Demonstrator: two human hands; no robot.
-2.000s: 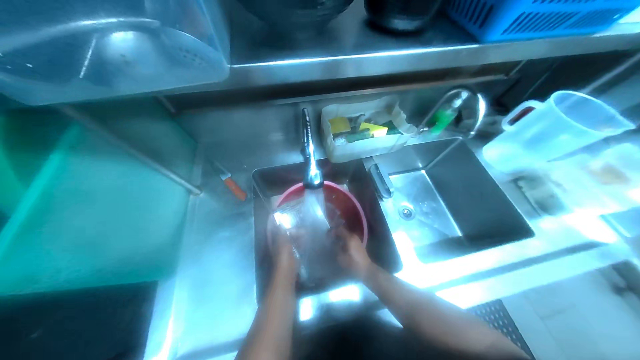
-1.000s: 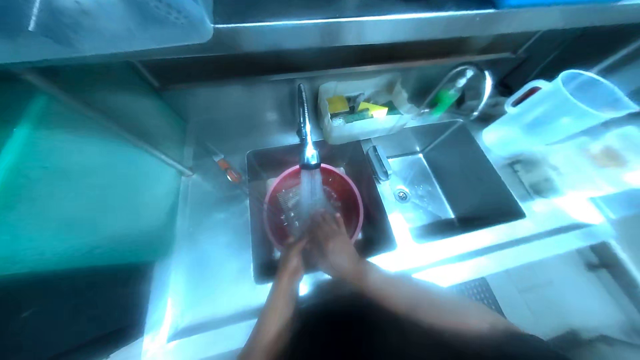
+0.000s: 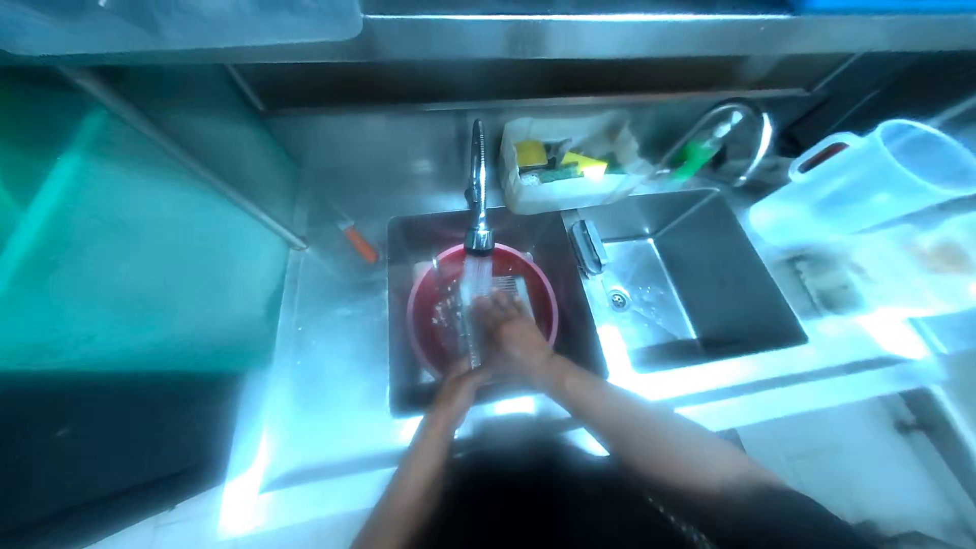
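A red plastic basin (image 3: 550,305) stands in the left sink bowl (image 3: 560,236), with water running into it from a chrome faucet (image 3: 479,191). Over the basin's near part, my left hand (image 3: 460,381) holds the lower end of a clear, flat object (image 3: 467,328) standing on edge under the stream. My right hand (image 3: 507,324) lies against that object's right side, its fingers near the falling water. Just beyond my right fingers, a pale ridged piece (image 3: 515,287) shows inside the basin. What exactly the clear object is cannot be told, as water and blur hide it.
Behind the sinks sits a white tub (image 3: 545,200) with yellow sponges. The right sink bowl (image 3: 648,297) has a second curved faucet (image 3: 762,141) behind it. An orange-handled tool (image 3: 358,244) lies on the left counter. A translucent pitcher (image 3: 854,183) stands at right; a steel shelf (image 3: 579,38) crosses above.
The clear object was spread flat between my hands two seconds ago; now it stands on edge. My right hand has come in beside it, closer to my left hand. The view has tilted down.
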